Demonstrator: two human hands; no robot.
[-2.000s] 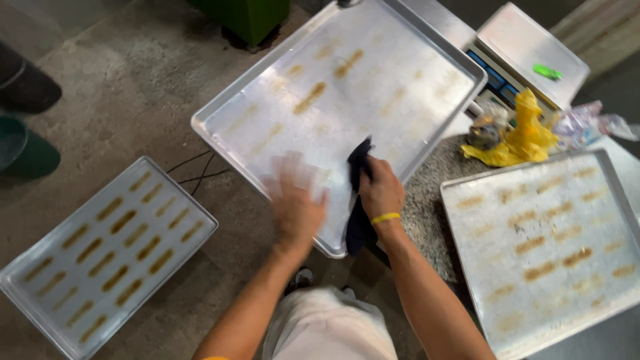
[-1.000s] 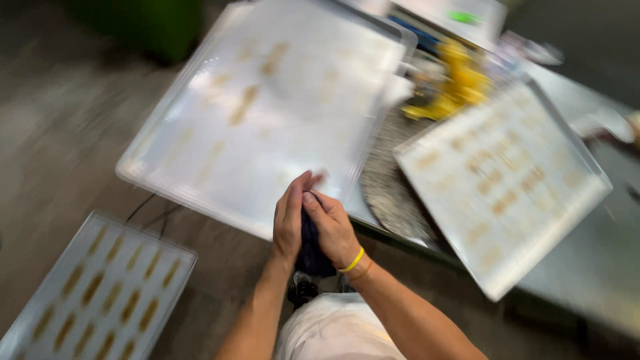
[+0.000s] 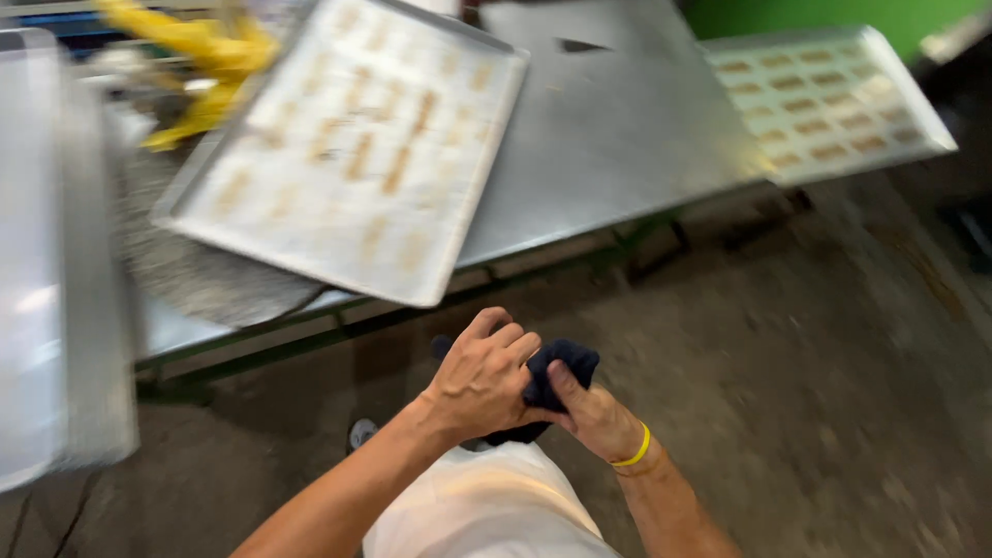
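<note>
A dark blue cloth [image 3: 564,370] is bunched between my two hands, in front of my body. My right hand [image 3: 601,415], with a yellow wristband, is closed on it, the thumb lying over the cloth. My left hand [image 3: 484,376] touches the cloth's left side with bent fingers; its fingertips are partly hidden, so its hold on the cloth is unclear. Beyond my hands, a metal baking tray [image 3: 310,198] with rows of brown oblong marks rests at a slant. Another metal tray [image 3: 85,271], blurred, stands at the left edge.
A steel table [image 3: 589,139] with a green frame runs across the view. Past its right end is a marked tray [image 3: 837,101], near a partly seen blurred hand. A yellow plastic bag [image 3: 209,70] lies behind a round grey speckled surface [image 3: 201,263]. The floor is concrete.
The view has swung far to the right. Two seconds ago my right hand held the cloth at the large tray's edge and my left was over the tray; now both hands are together at the cloth.
</note>
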